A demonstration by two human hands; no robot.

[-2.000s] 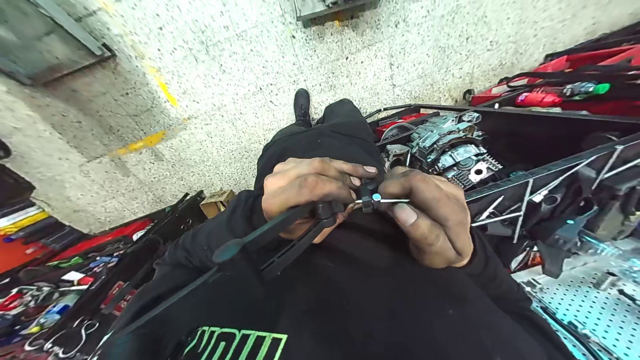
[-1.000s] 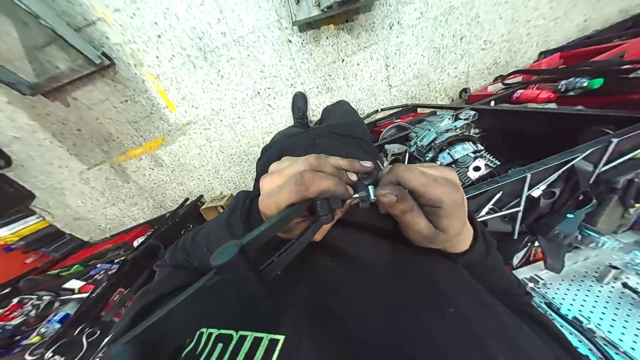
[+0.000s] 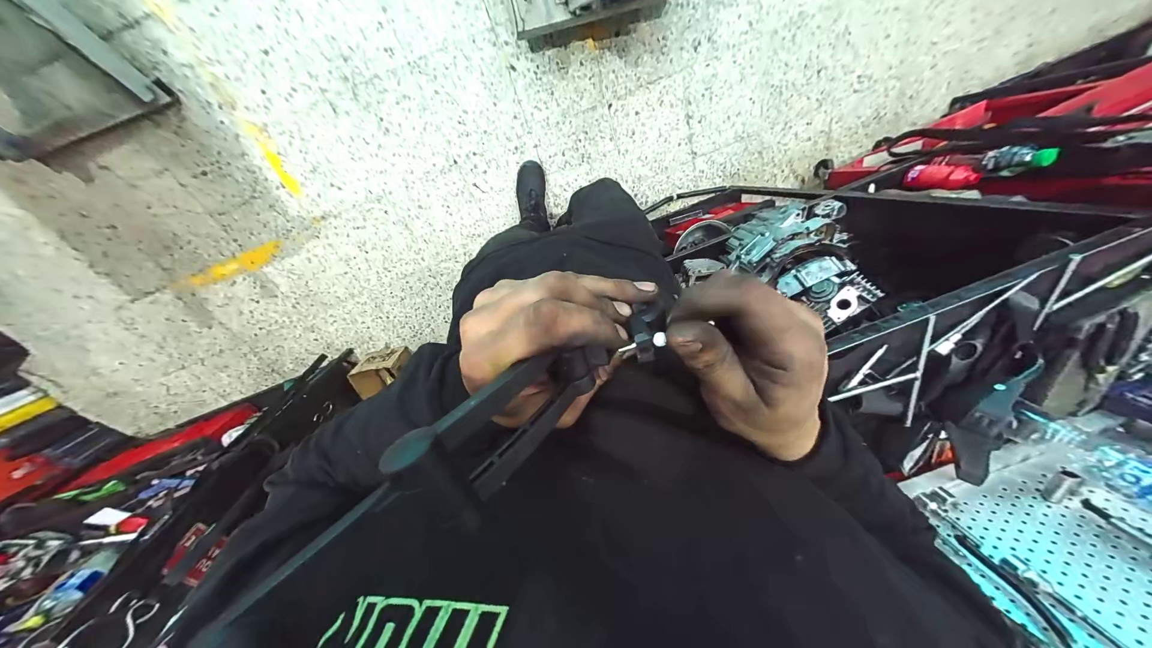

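Observation:
Near the middle of the view, my left hand is closed around the end of a black jointed arm, which runs down to the lower left and has a round pivot. My right hand faces it, its thumb and index finger pinched at a small black fitting. A white round tip shows at the fitting beside my right thumb. A thin light piece joins the fitting on the left side. My fingertips hide parts of the fitting, and its exact kind cannot be told.
Disassembled metal engine parts lie in a black bin at the right. Beyond are red trays with bottles. A perforated metal sheet lies lower right. A cardboard box and a cluttered tool cart are at the left.
The thin metal piece that stuck out toward my right hand two seconds ago no longer shows; a white round tip is visible there. My right fingers have shifted slightly around the fitting.

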